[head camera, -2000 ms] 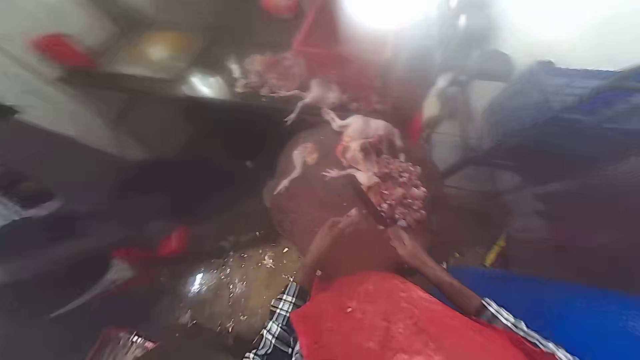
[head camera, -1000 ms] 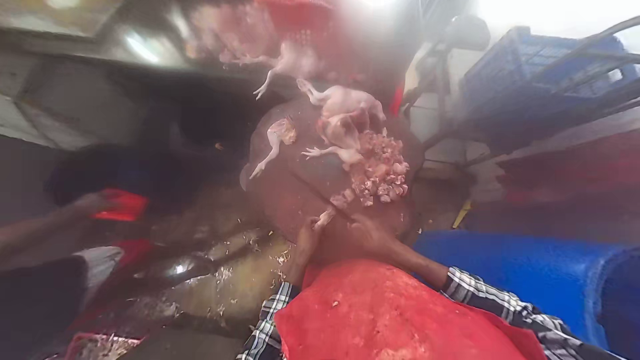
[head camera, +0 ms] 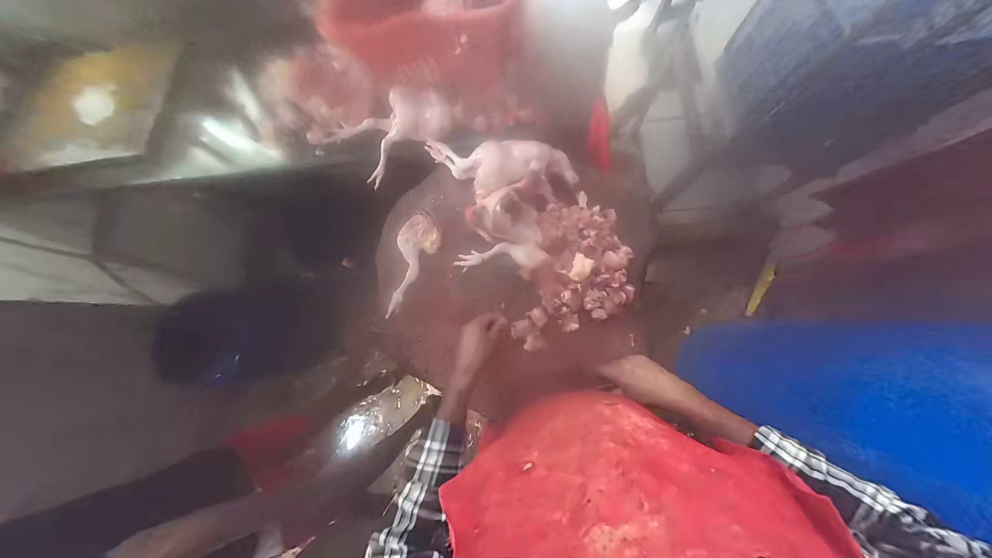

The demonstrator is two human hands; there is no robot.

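Note:
My left hand rests on the round chopping block, close to the near edge of a pile of chopped raw poultry pieces; its fingers are curled and blurred. My right hand is at the block's near right edge, blurred, and what it grips does not show. A raw poultry leg with its foot lies on the left of the block. Whole skinned birds lie at the block's far side, one opened bird touching the pile. Another bird lies beyond.
A red tub stands at the far side. To the right are a blue barrel and a blue crate. A yellow container is at far left. Another person's arm reaches in at lower left, near a red item.
My right hand has moved right and back toward the block's near edge, away from my left hand. A pale yellowish piece now shows on the pile. The view has shifted.

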